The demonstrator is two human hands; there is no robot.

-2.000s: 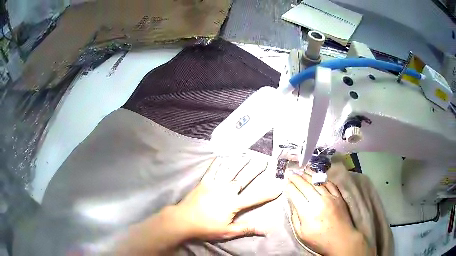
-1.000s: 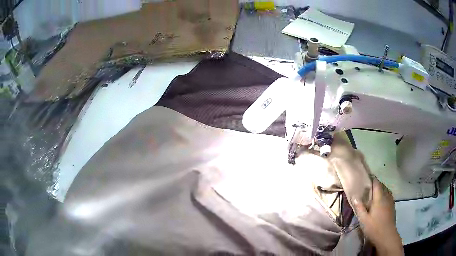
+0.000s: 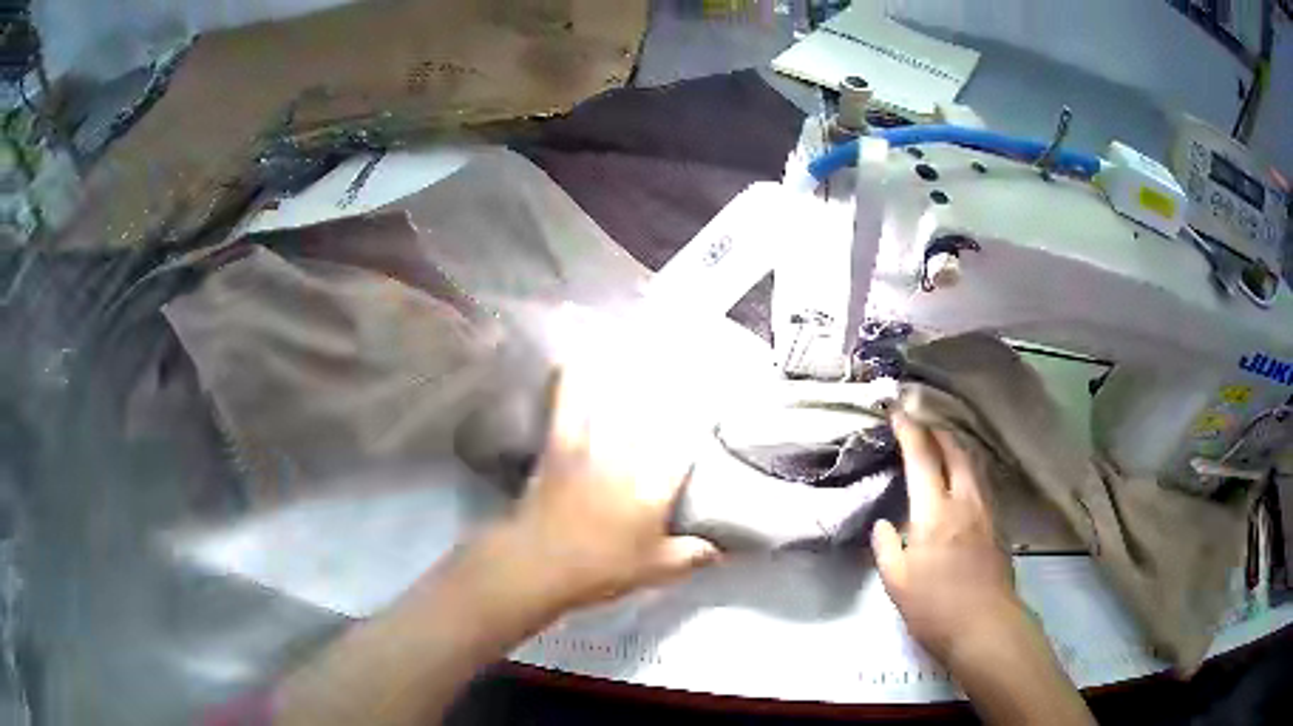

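Observation:
The grey-beige outer fabric is bunched over the table, with part of it under the machine arm at the right. The dark striped lining lies behind it. A curved opening with dark edges shows in the cloth between my hands. My left hand lies spread on the glare-lit cloth, fingers apart. My right hand has its fingertips on the cloth edge just right of the needle area, thumb and fingers around a fold. The presser foot is washed out; cloth contact cannot be told.
The white JUKI machine head stands at the right, with a blue hose over it and a control panel behind. Brown cardboard and a white booklet lie at the back. The table's curved edge is in front.
The outer cloth has been turned and bunched, with part shifted right under the machine arm. My left hand has come back into view on the cloth. My right hand has moved left, nearer the needle.

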